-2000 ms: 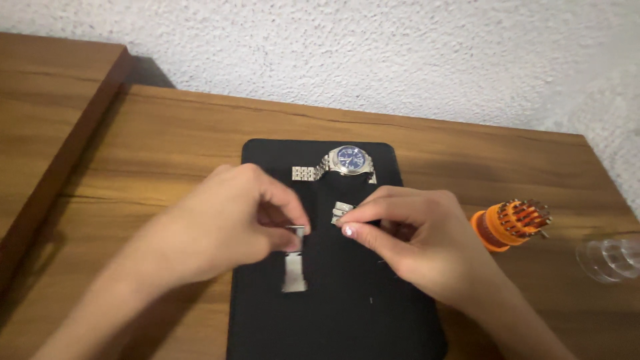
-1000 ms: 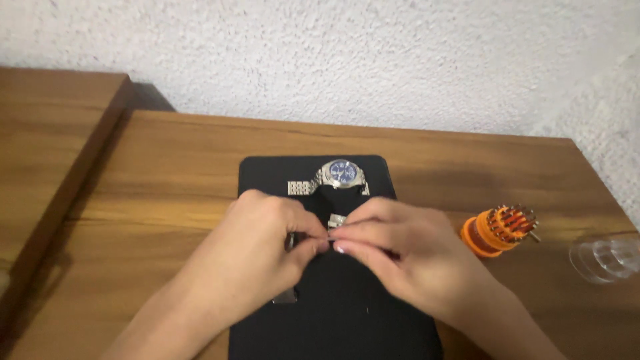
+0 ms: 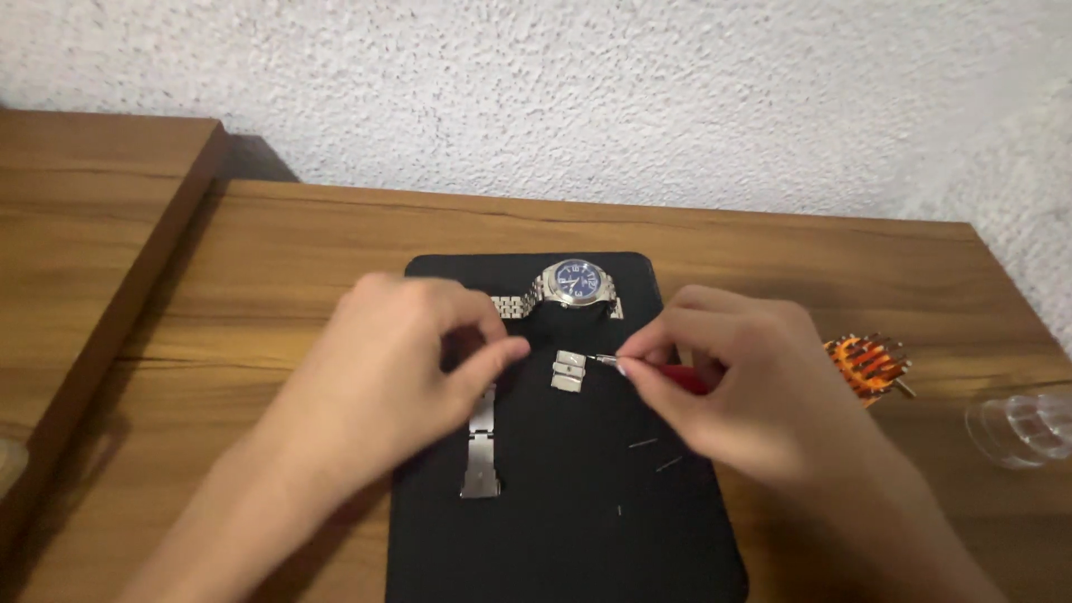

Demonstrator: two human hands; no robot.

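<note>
My right hand (image 3: pixel 729 377) holds a small red-handled tool (image 3: pixel 682 377) with a thin metal tip, which points left at a short metal clasp piece (image 3: pixel 569 371) lying on the black mat (image 3: pixel 553 536). My left hand (image 3: pixel 427 352) hovers over the mat's left side, thumb and fingers apart, with nothing seen between them. Partly under it lies a folding metal clasp section (image 3: pixel 481 461). A wristwatch (image 3: pixel 576 283) with a blue dial and metal link bracelet lies near the mat's far edge. Thin metal pins (image 3: pixel 643 444) rest right of centre.
An orange bit holder (image 3: pixel 867 367) full of screwdriver bits stands right of the mat, behind my right hand. Clear plastic containers (image 3: pixel 1026 431) are at the far right. A raised wooden panel (image 3: pixel 100 218) borders the left, and a textured white wall (image 3: pixel 536 109) rises behind the wooden table.
My hands, close together one second ago, are now apart. The red-handled tool now shows in my right hand. The small clasp piece lies uncovered, and the folding clasp section shows again.
</note>
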